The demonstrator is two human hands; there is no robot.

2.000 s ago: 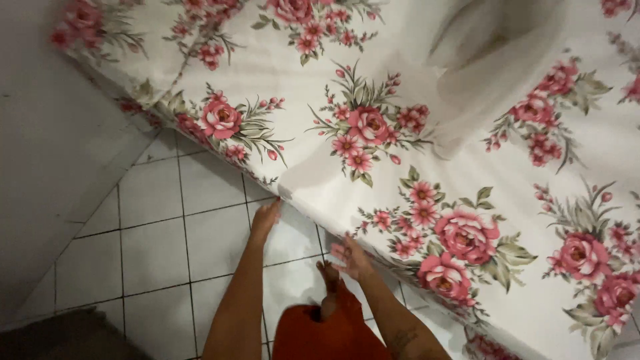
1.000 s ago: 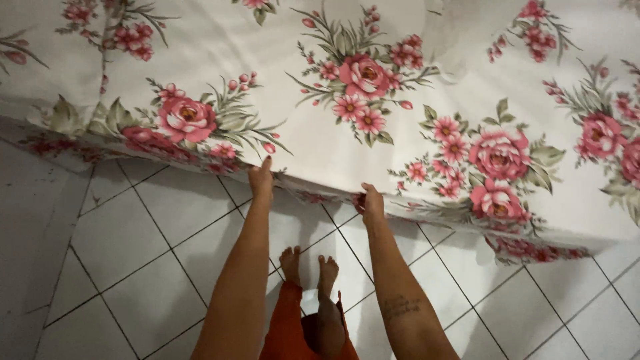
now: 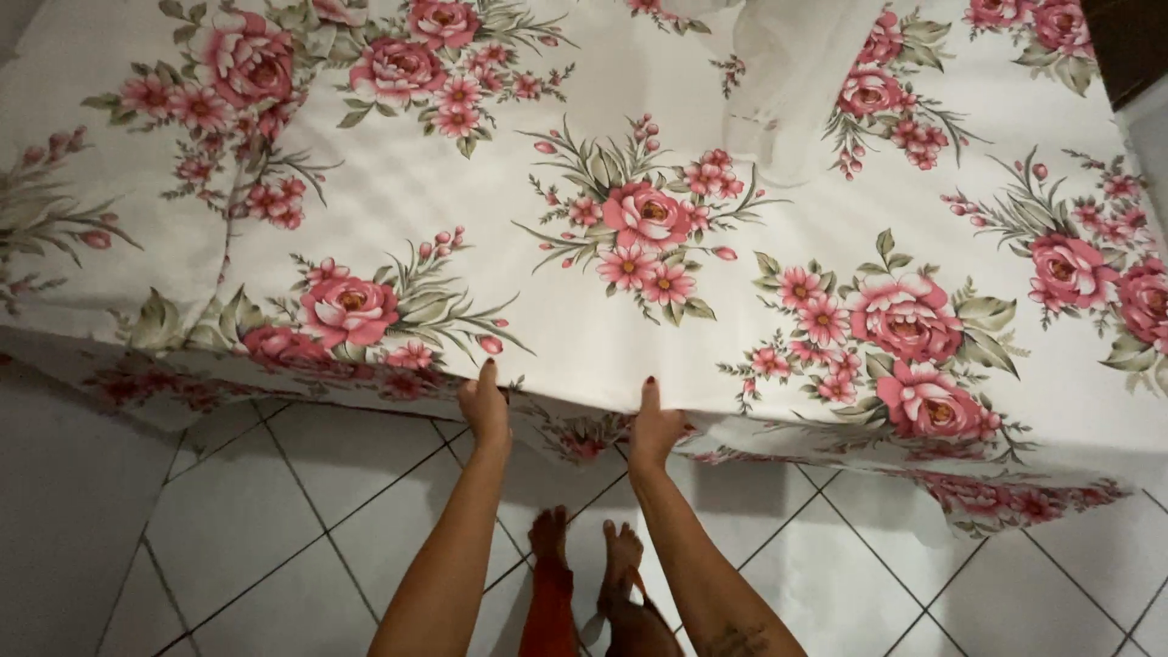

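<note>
A white cloth printed with pink roses and green leaves (image 3: 566, 319) lies over a wide, flat surface, and its near side hangs down past the edge. My left hand (image 3: 486, 406) grips the cloth at this edge, thumb on top and fingers tucked under or behind the fold. A short way to the right, my right hand (image 3: 654, 429) holds the same edge in a like way, its thumb pointing away from me. Between the hands the edge runs fairly straight. What the fingers press on beneath the cloth is hidden.
A sheer whitish fabric (image 3: 785, 82) lies on the cloth at the upper middle. White floor tiles (image 3: 274, 511) with dark joints lie below, where my bare feet (image 3: 622, 547) stand. A pale wall (image 3: 64, 493) is at the left, and a dark brown surface (image 3: 1131, 46) shows at the upper right corner.
The right hand, off the cloth with its fingers spread two seconds ago, now grips the edge. The left hand remains at the edge. The view has turned.
</note>
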